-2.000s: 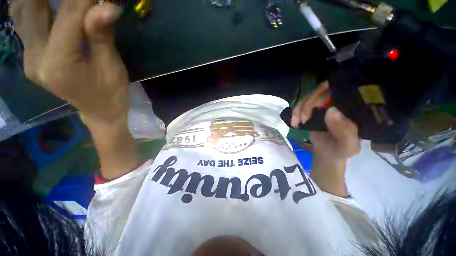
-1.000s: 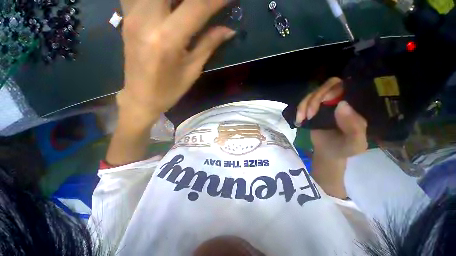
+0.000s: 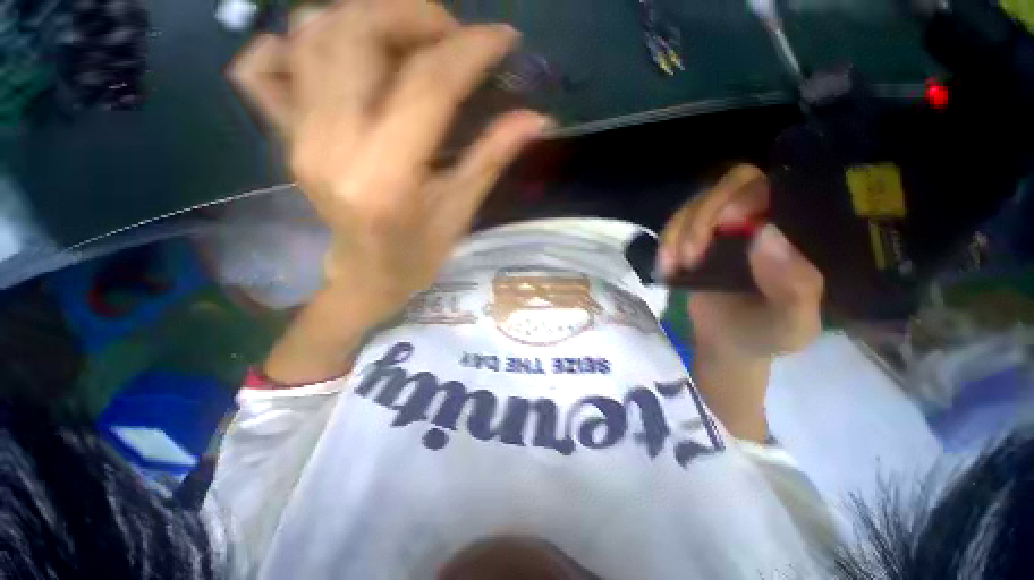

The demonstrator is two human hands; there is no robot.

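My left hand (image 3: 380, 147) is over the bench edge at the left of centre, blurred. Its thumb and fingers are apart, and I see nothing held in it. A small shiny part (image 3: 524, 75) shows just beyond the gap between thumb and fingers, too blurred to name. My right hand (image 3: 743, 266) is closed around the handle of the black soldering gun (image 3: 833, 227), with a finger at its red trigger (image 3: 743, 225). The gun has a yellow label and a red light. Its pale tube (image 3: 780, 40) points up over the bench. Another small part (image 3: 662, 48) lies on the bench left of the tube.
The dark green bench top (image 3: 215, 147) ends in a curved front edge. A dark heap of parts (image 3: 108, 57) lies at the upper left, with a small white piece (image 3: 236, 14) beside it. A clear plastic bag (image 3: 267, 266) and a blue bin (image 3: 153, 419) are below the edge.
My left hand has moved right from the far left, then a little down towards me. The gun has shifted slightly right in view and stays in my right hand. The view has shifted too.
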